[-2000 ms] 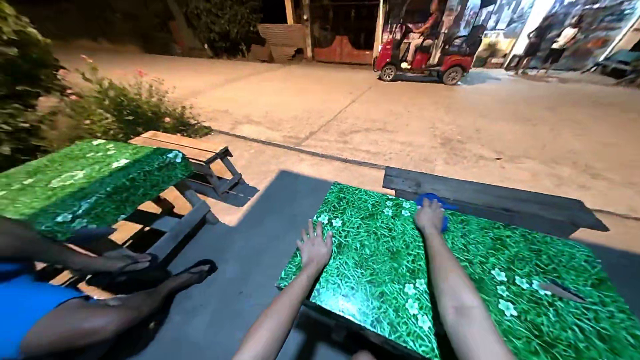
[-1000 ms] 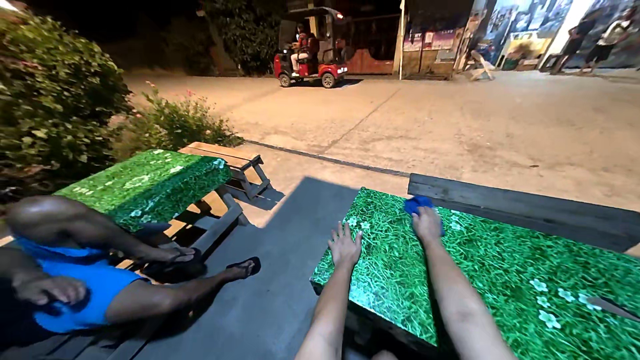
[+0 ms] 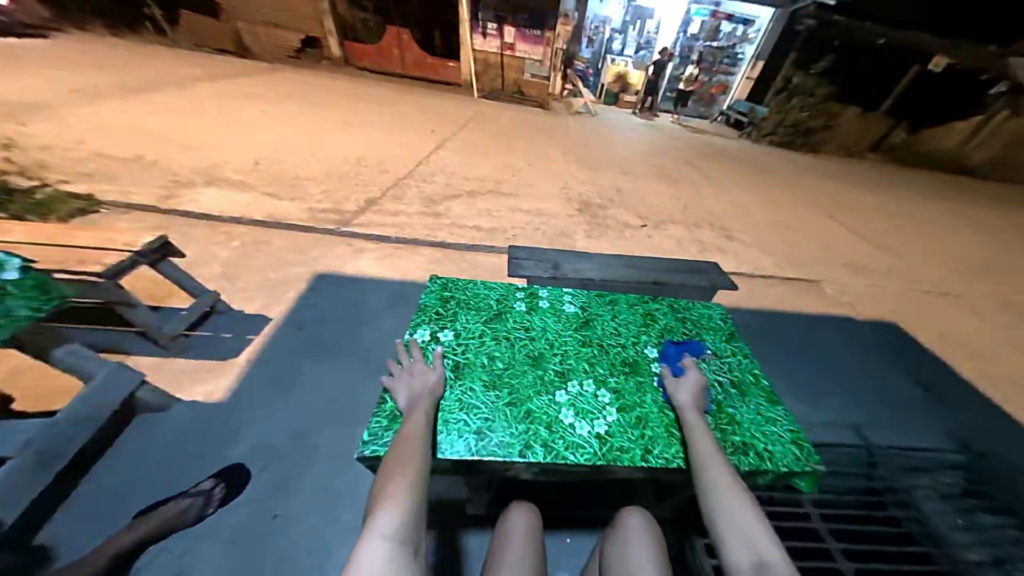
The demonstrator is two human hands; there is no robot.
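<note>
A table with a green grass-print cover and white flowers (image 3: pixel 528 360) stands in front of my knees. My left hand (image 3: pixel 414 378) lies flat on its left edge, fingers spread, holding nothing. Near the right side of the tabletop, my right hand (image 3: pixel 686 387) grips a blue cloth (image 3: pixel 680 354) pressed against the cover. Part of the cloth is hidden beneath the hand.
A dark wooden bench (image 3: pixel 616 267) stands beyond the table. At left are another bench (image 3: pixel 160 264) and a green-covered table (image 3: pixel 28 296), with a person's sandaled foot (image 3: pixel 192 504) below. A metal grate (image 3: pixel 848 512) lies at lower right.
My right hand has moved with the blue cloth from the far edge toward the table's right side. My left hand stays at the left edge. The view has turned right.
</note>
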